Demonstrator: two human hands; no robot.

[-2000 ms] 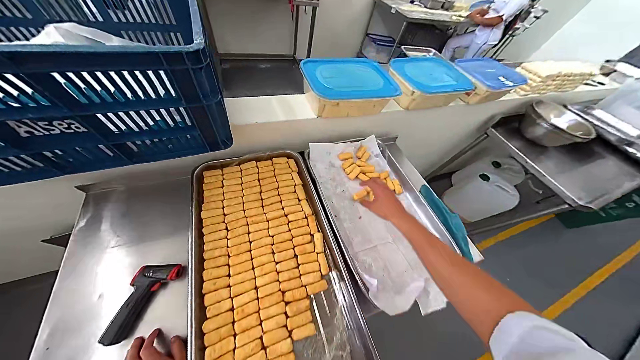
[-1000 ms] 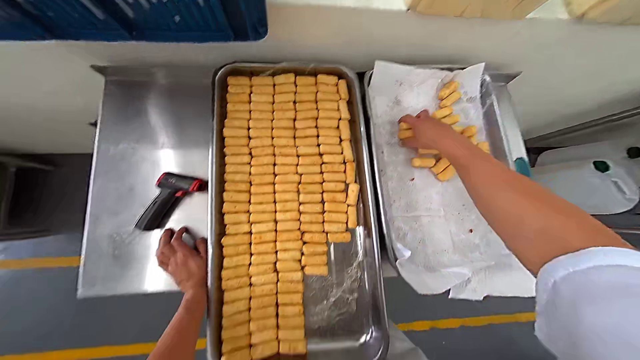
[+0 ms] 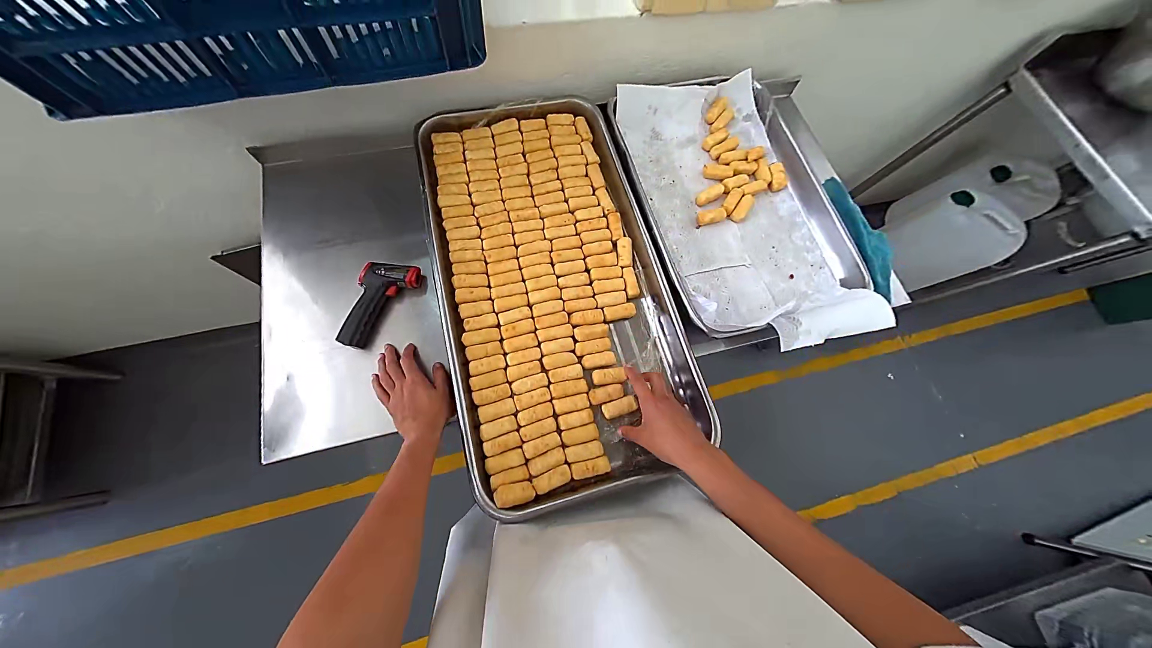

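A deep metal tray (image 3: pixel 706 396) holds tight columns of golden finger-shaped pastries (image 3: pixel 531 270), with part of its lower right side bare. My right hand (image 3: pixel 664 418) is inside that tray at the lower right, thumb and fingers around the ends of a few pastries (image 3: pixel 608 392); whether it grips them is unclear. My left hand (image 3: pixel 412 391) rests on the steel table by the tray's left rim, fingers spread, holding nothing. Beyond it lies a black and red infrared thermometer (image 3: pixel 378 297). Loose pastries (image 3: pixel 738 175) lie on white paper (image 3: pixel 729 261) in a second metal tray (image 3: pixel 846 261) at right.
The steel table (image 3: pixel 315 378) carries both trays against a wall. A blue plastic crate (image 3: pixel 270 54) stands at upper left. A teal cloth (image 3: pixel 857 234) hangs by the second tray's right rim. White plastic jugs (image 3: pixel 958 229) are on a rack shelf at right.
My right hand has moved from the loose pastries on the paper to the lower right of the full tray. More pastries now lie there. My left hand stays at the tray's left side.
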